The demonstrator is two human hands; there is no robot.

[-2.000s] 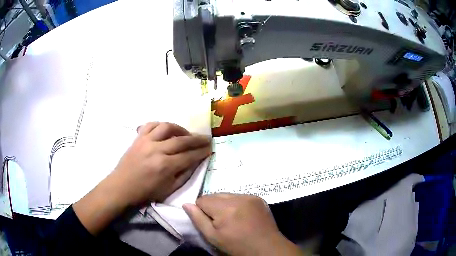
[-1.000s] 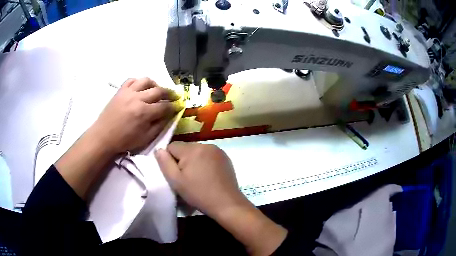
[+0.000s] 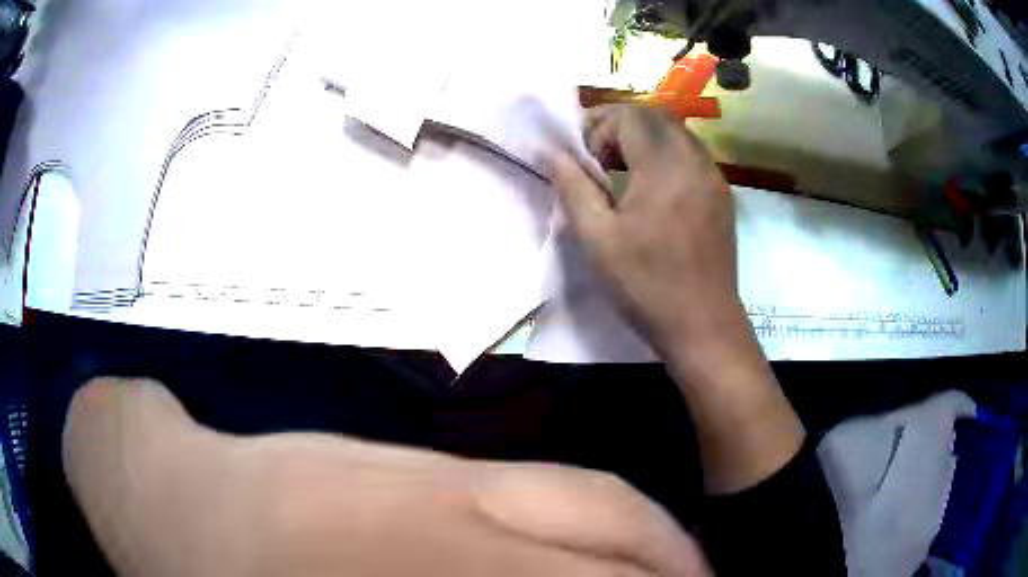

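Observation:
A pale pink, almost white fabric piece [image 3: 586, 304] lies over the front table edge, partly folded. My right hand [image 3: 671, 220] grips its upper part between thumb and fingers, left of the red-orange tape. My left hand [image 3: 586, 518] is a large blurred skin shape along the bottom, very close to the camera; its fingers are unclear. The sewing machine [image 3: 891, 56] is cut off by the top edge, with its needle area [image 3: 618, 40] under yellow light. More white fabric with a dark folded edge [image 3: 485, 144] lies left of my right hand.
Flat pale panels with curved dark outlines [image 3: 209, 122] lie at the left. Red-orange tape [image 3: 688, 90] marks the bed. A slim dark and green tool [image 3: 938, 262] lies at the right. A pink-grey heap [image 3: 885, 473] and a blue basket [image 3: 981, 485] are at the lower right.
The view has shifted, putting the machine higher and further right. My left hand has left the fabric at the needle and come down near the camera. My right hand has moved up toward the bed.

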